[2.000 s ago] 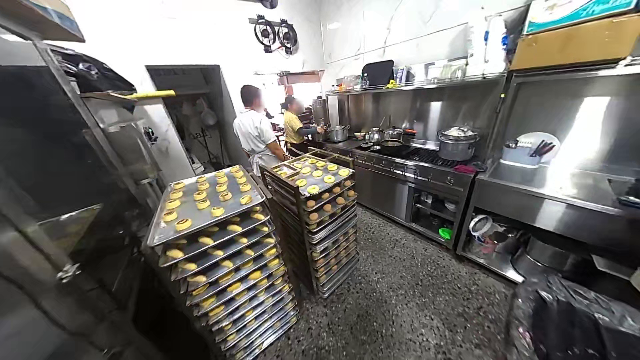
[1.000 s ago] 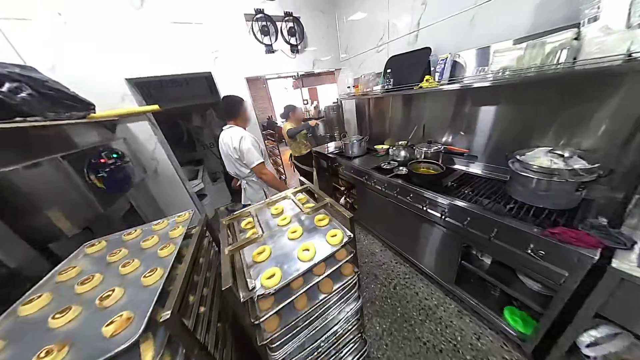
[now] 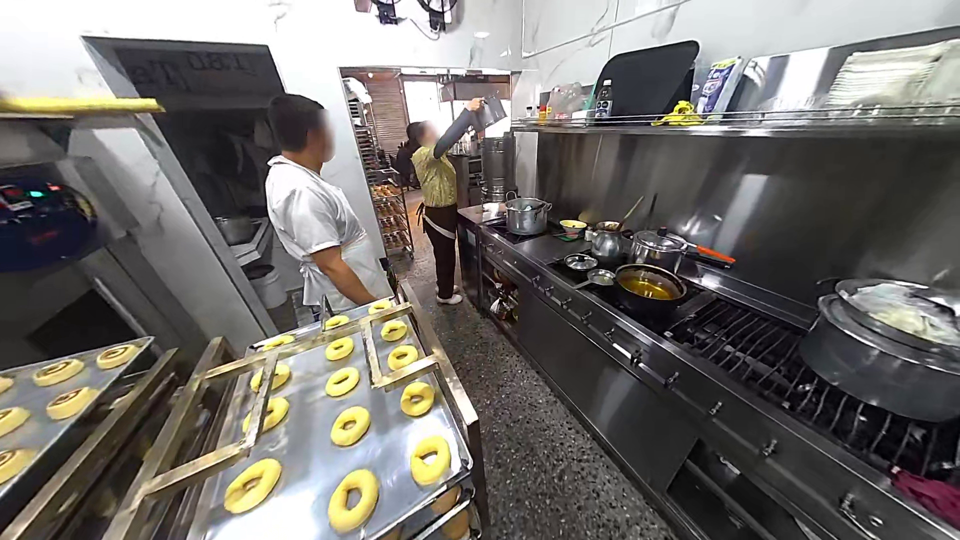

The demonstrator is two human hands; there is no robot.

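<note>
Neither my left hand nor my right hand shows in the view. Nearest to me, at the lower middle, a metal tray (image 3: 300, 431) of ring-shaped dough pieces (image 3: 350, 426) lies on top of a tray rack (image 3: 469, 420). Part of the rack's metal frame crosses over the tray. At the lower left, a second tray (image 3: 56, 405) carries round swirled dough pieces (image 3: 73, 403). On the stove (image 3: 697, 322) to the right, a black pan (image 3: 649, 289) holds yellowish liquid, with lidded pots close by.
A person in a white apron (image 3: 319, 217) stands just beyond the rack. Farther off, a person in a yellow top (image 3: 435, 180) stands beside the counter with an arm raised. A large pot (image 3: 885, 360) sits on the right burners. A speckled floor aisle (image 3: 540, 420) runs between rack and stove.
The view has moved forward, closer to the racks and the stove. The far person in yellow now has an arm raised high, holding a dark container.
</note>
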